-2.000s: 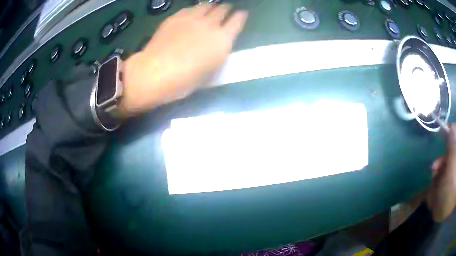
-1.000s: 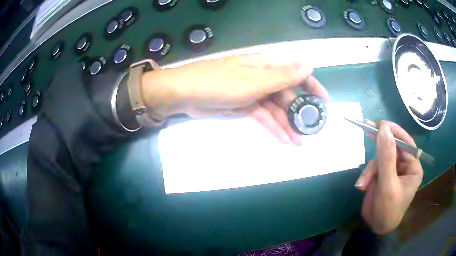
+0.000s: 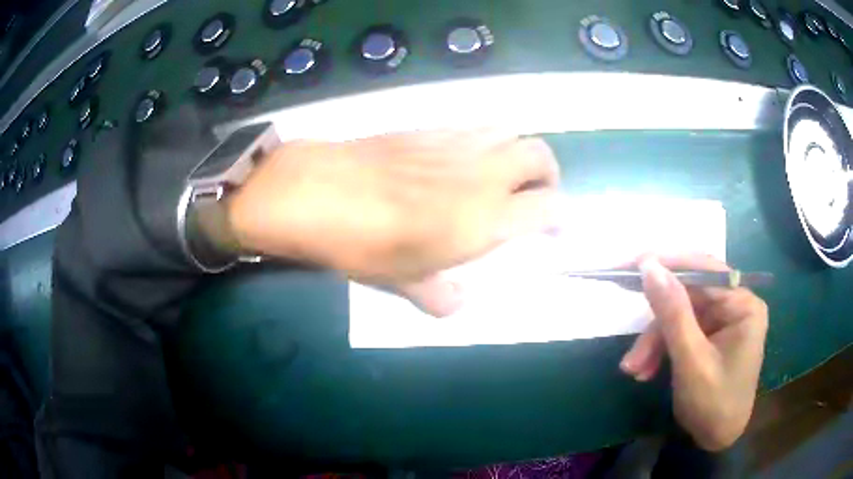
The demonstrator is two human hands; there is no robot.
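My left hand [image 3: 402, 206], blurred, lies back up over the left and middle of the glaring white sheet [image 3: 496, 318], its thumb towards the near edge. Its palm and most of its fingers are hidden, so I cannot tell if it holds a part. My right hand [image 3: 715, 360] holds the thin silver tweezers [image 3: 613, 278] like a pen above the sheet's right side. They lie nearly level, pointing left towards my left hand. Their tip is lost in the glare.
The dark green belt [image 3: 533, 47] carries many round black knob-like parts [image 3: 384, 47] along the far side. A pale metal rail [image 3: 645, 101] separates it from the green worktop [image 3: 309, 393]. A shiny steel bowl [image 3: 818, 173] stands at the far right by the rail.
My left hand has turned back up and shifted left; the black knob it held a second ago is out of sight. My right hand has moved slightly left and levelled the tweezers.
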